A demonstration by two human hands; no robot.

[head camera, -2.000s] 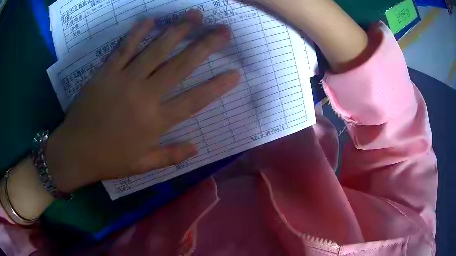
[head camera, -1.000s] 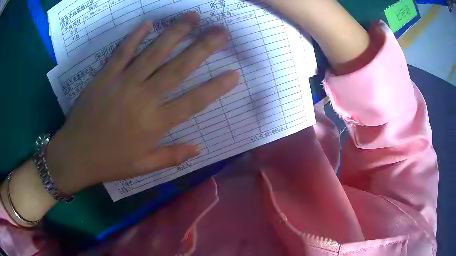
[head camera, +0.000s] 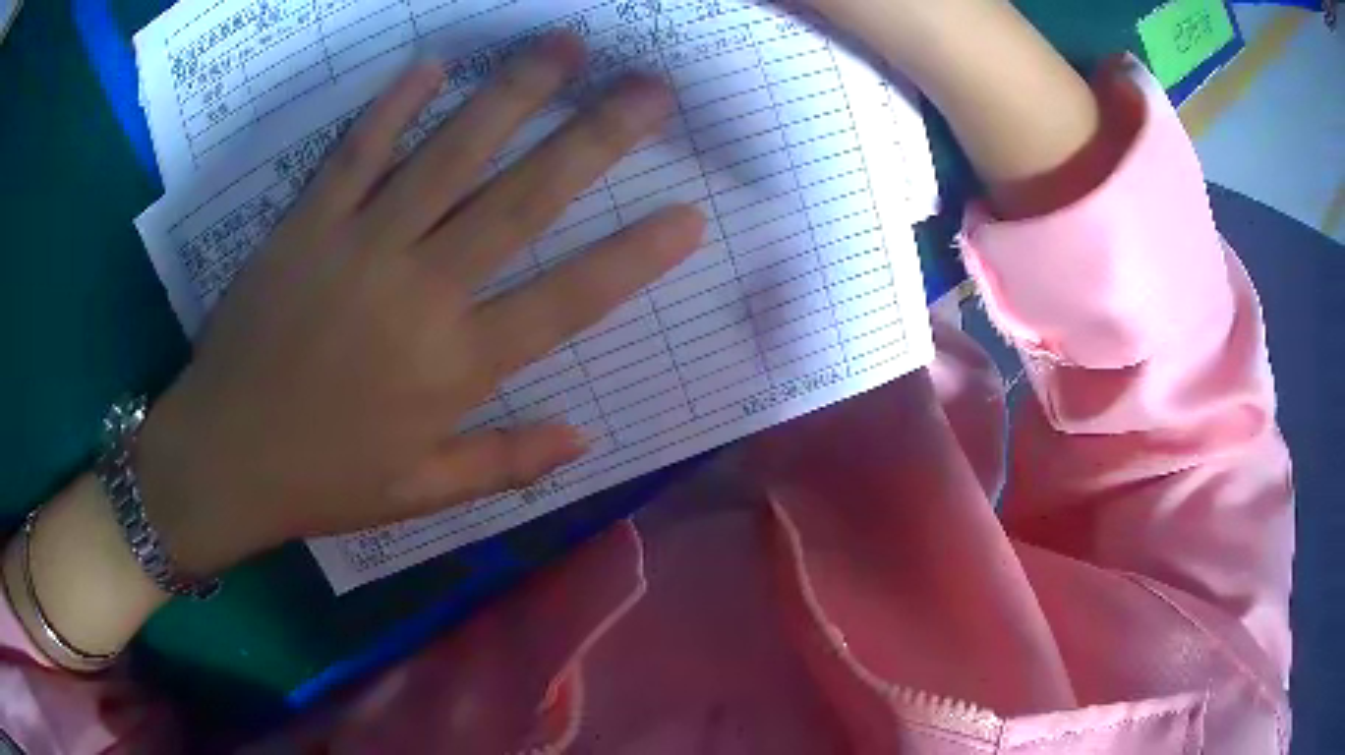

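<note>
White record forms [head camera: 693, 354] with ruled tables and printed headings lie overlapped and tilted on the green mat, the front one reaching over the bench's near edge. My left hand [head camera: 398, 310] lies flat on the forms with its fingers spread, holding nothing between them. A metal watch and a bangle are on its wrist. My right forearm [head camera: 981, 89] reaches in over the forms' upper right side from a rolled pink sleeve. My right hand itself is cut off by the top edge of the picture, so what it holds is hidden.
The green mat [head camera: 74, 310] has blue tape [head camera: 118, 74] at the upper left and blue edging [head camera: 384, 649] along its near side. A green label [head camera: 1186, 42] is at the upper right corner. Beyond it is pale floor with a yellow line [head camera: 1232, 92]. A dark surface is at the right.
My right forearm has shifted slightly to the right. My left hand stays spread on the forms, with almost no movement.
</note>
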